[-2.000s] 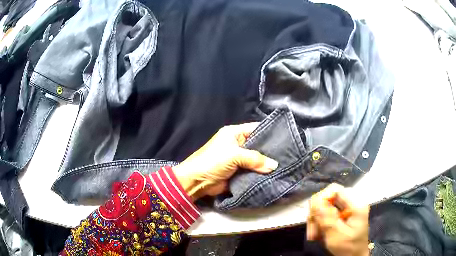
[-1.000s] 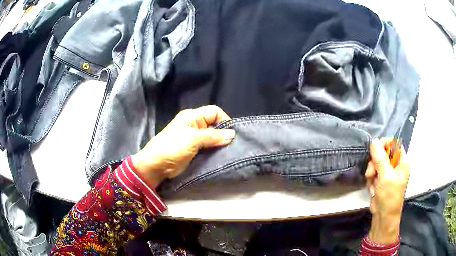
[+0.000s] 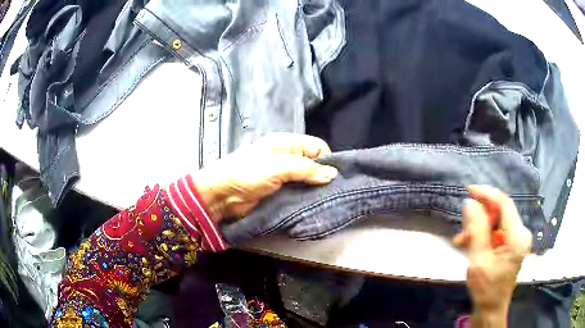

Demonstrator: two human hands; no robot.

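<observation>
A black-grey denim jacket (image 3: 410,70) lies spread inside up on the table. Its waistband (image 3: 398,195) runs along the near side, double-stitched. My left hand (image 3: 276,176) pinches the left part of the band between thumb and fingers. My right hand (image 3: 491,234) is blurred at the band's right part; its fingers are curled around orange-handled snips (image 3: 496,224), whose blades I cannot make out. A grey armhole opening (image 3: 507,115) shows at the right. A placket with buttons (image 3: 211,115) hangs at the left.
The white table (image 3: 141,122) has a curved near edge. Other dark garments (image 3: 58,109) lie at its left. A pale garment (image 3: 38,237) hangs below the left edge. Dark cloth lies below the near edge.
The jacket now sits further right in view, with more of its left front showing. My right hand has come off the band's right end, where it held it a second ago.
</observation>
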